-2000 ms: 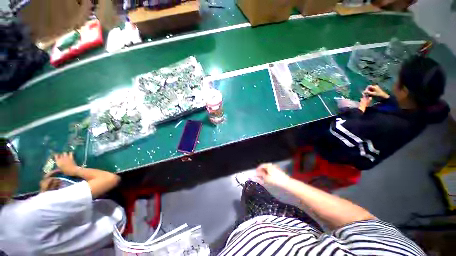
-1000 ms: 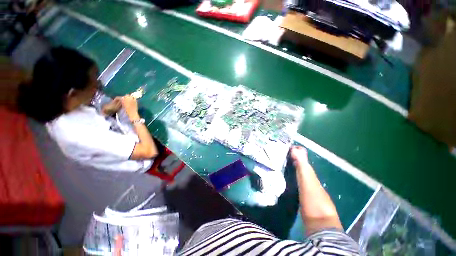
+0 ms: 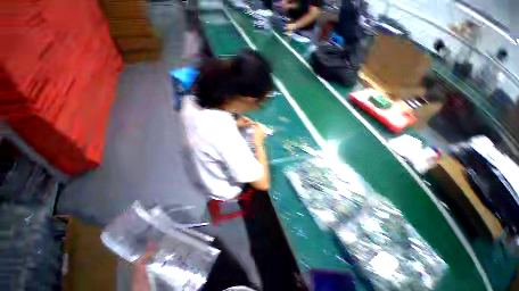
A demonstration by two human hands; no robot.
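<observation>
My left hand (image 3: 143, 268), blurred and cut off by the bottom edge, grips a stack of bagged label sheets (image 3: 176, 253) at the lower left. The sheets are white and silver with printed rows, fanned out in shiny clear plastic. My right hand is not in view. On the green bench, two clear plastic trays heaped with small circuit boards lie end to end, the farther tray (image 3: 324, 187) and the nearer tray (image 3: 392, 244). A dark flat device (image 3: 333, 280) lies at the bottom edge of the picture.
A person in a white top (image 3: 219, 150) sits at the green bench (image 3: 296, 210). Red stacked sheets (image 3: 51, 85) stand left of the grey aisle. A red tray (image 3: 384, 111) and an open cardboard box (image 3: 469, 196) are across the bench. Another person (image 3: 301, 17) is farther back.
The view has swung left along the bench and aisle. My right hand, earlier reaching by the trays, has left the picture. The bagged sheets show larger at lower left.
</observation>
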